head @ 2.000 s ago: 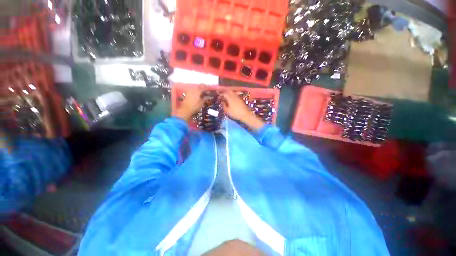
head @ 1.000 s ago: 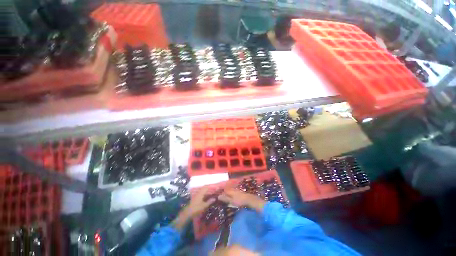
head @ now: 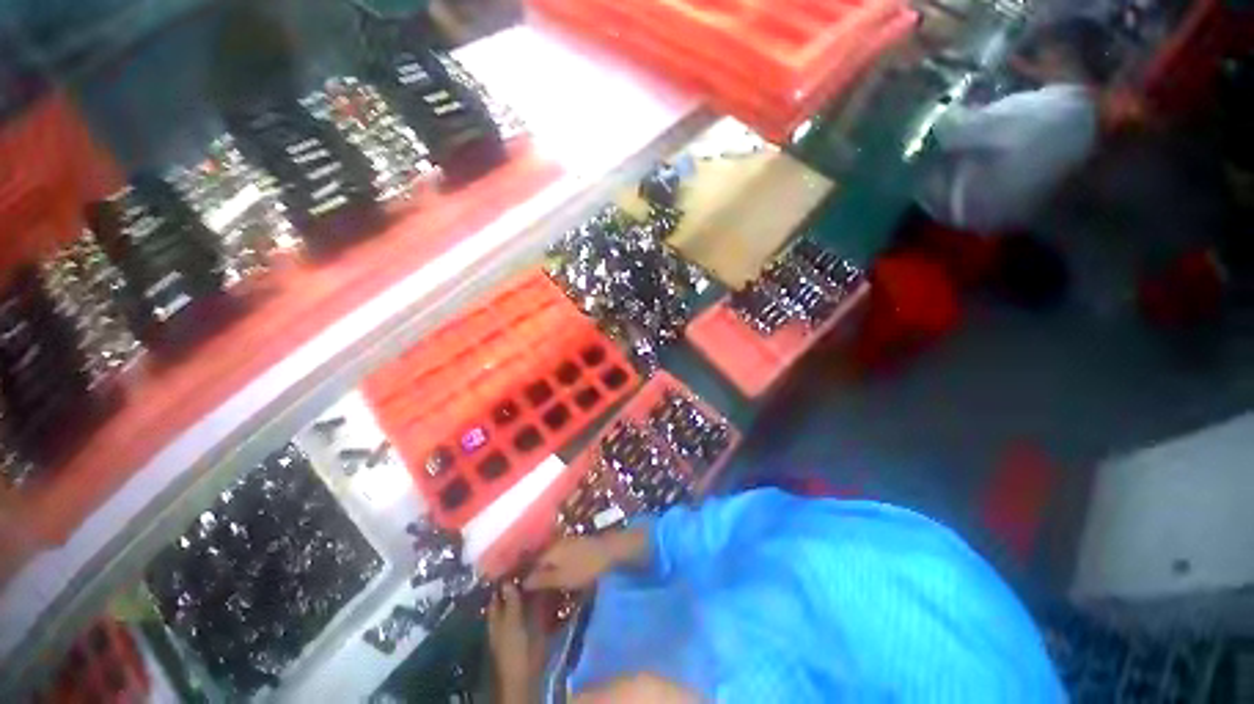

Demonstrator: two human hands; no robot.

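Note:
The red working tray (head: 519, 534) lies tilted across the view, with shiny black-and-silver parts in rows over its far part. My right hand (head: 585, 561) is over its near left end, fingers bent down. My left hand (head: 513, 640) is just below, fingers pointing up at the tray's corner. Small dark parts show between the fingertips; blur hides whether either hand grips one. The red-orange cell tray (head: 461, 369) stands behind, dark square pieces in its nearer pockets, one glinting purple.
A white bin (head: 360, 594) heaped with dark parts is at left. A loose parts pile (head: 619, 282), cardboard sheet (head: 756, 206) and pinkish-red parts tray (head: 736, 347) lie to the right. A raised shelf (head: 206, 437) holds parts and stacked red trays (head: 770, 55). A person in grey (head: 1011, 154) is far right.
The view has swung right and tilted, so the bench runs diagonally. My hands have shifted from the tray's middle towards its left end; more rows of parts show uncovered.

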